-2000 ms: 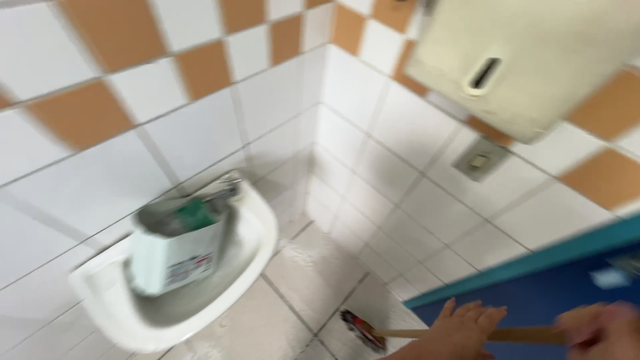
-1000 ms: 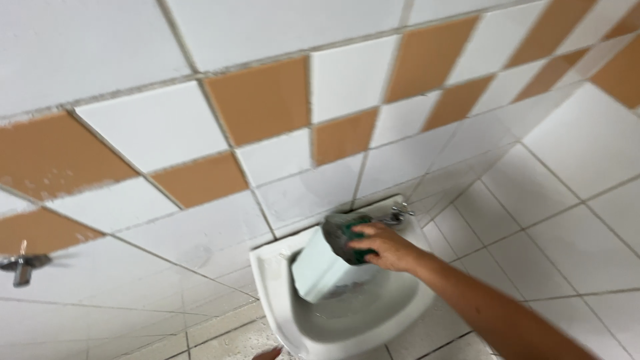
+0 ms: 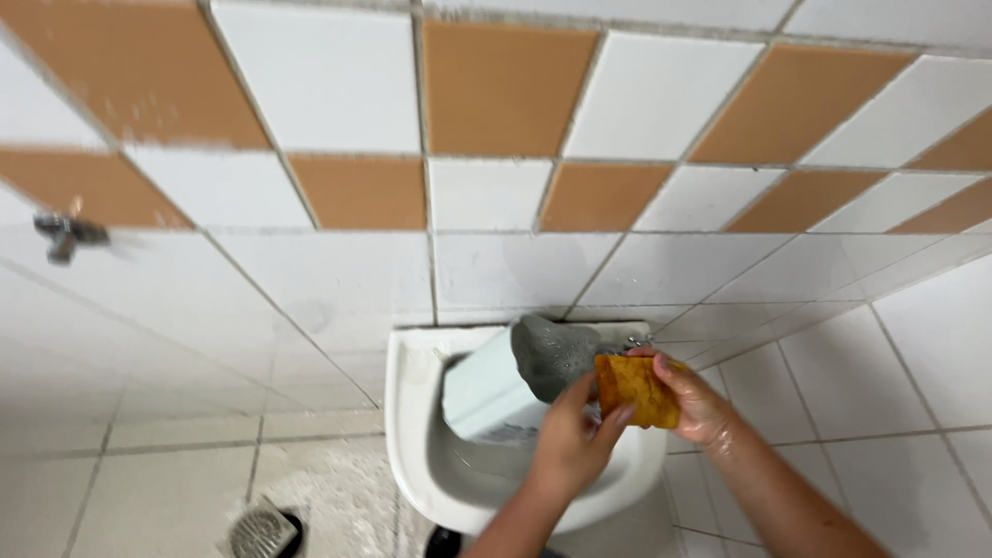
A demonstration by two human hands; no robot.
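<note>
A yellow sponge (image 3: 639, 391) is held between both hands over the right side of a white washbasin (image 3: 411, 434). My left hand (image 3: 581, 434) grips its left edge with thumb and fingers. My right hand (image 3: 694, 399) holds its right side, thumb on top. Just left of the hands, a pale plastic container (image 3: 484, 387) lies tilted in the basin, its wet grey inside facing up and right. A metal faucet (image 3: 635, 341) stands at the basin's back right corner, partly hidden behind my right hand.
A tap (image 3: 66, 232) sticks out from the tiled wall at the left. On the wet floor at the lower left, a drain cover (image 3: 262, 533) sits askew beside a dark opening. A dark object (image 3: 443, 541) shows below the basin. Tiled walls border the basin behind and at the right.
My right hand has moved from the green item at the container's mouth and now holds the yellow sponge. My left hand has come up from the lower edge onto the sponge.
</note>
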